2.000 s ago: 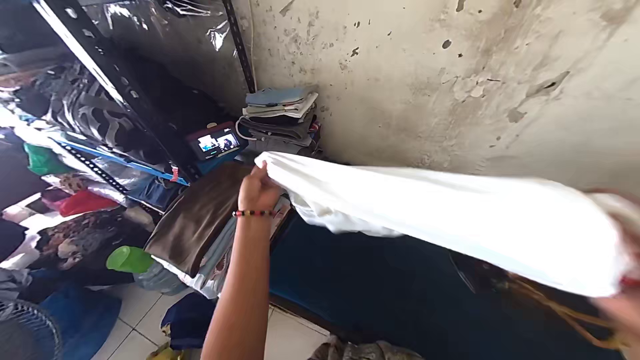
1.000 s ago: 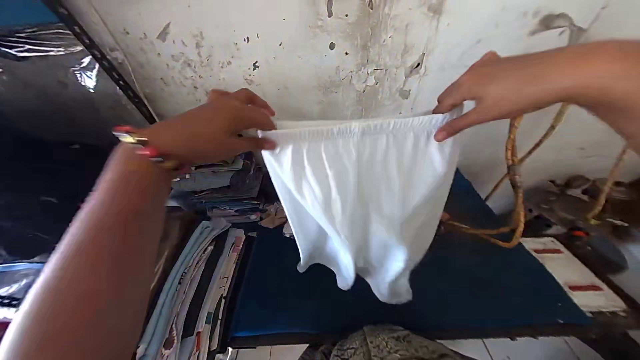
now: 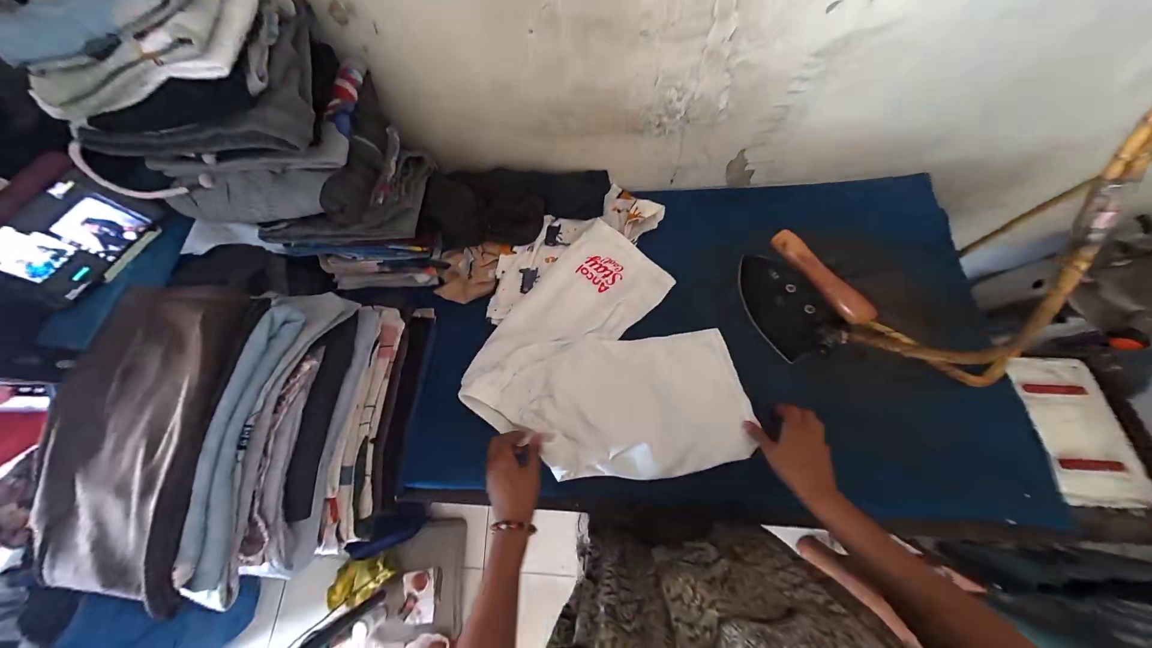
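Note:
White shorts with red lettering on one leg (image 3: 621, 405) lie spread on a blue cloth-covered table (image 3: 909, 450). At the lower left, near the waistband, the fingers of my left hand (image 3: 515, 477) pinch the fabric edge. My right hand (image 3: 796, 450) is at the hem of the nearer leg, thumb on its corner, fingers apart; whether it grips the cloth I cannot tell. An electric iron (image 3: 792, 301) with a wooden handle rests beyond my right hand, its wrapped cord running off to the right.
Folded clothes (image 3: 234, 432) stand packed at the table's left, with a taller pile (image 3: 261, 135) behind. Small patterned garments (image 3: 540, 256) lie by the wall. A white pad with red strips (image 3: 1075, 427) is at the right edge. A lit phone screen (image 3: 99, 225) shows at far left.
The white shorts, held up by the waistband in both hands a second ago, now lie flat on the table. Both hands have come down to the edge nearest me. The view has shifted.

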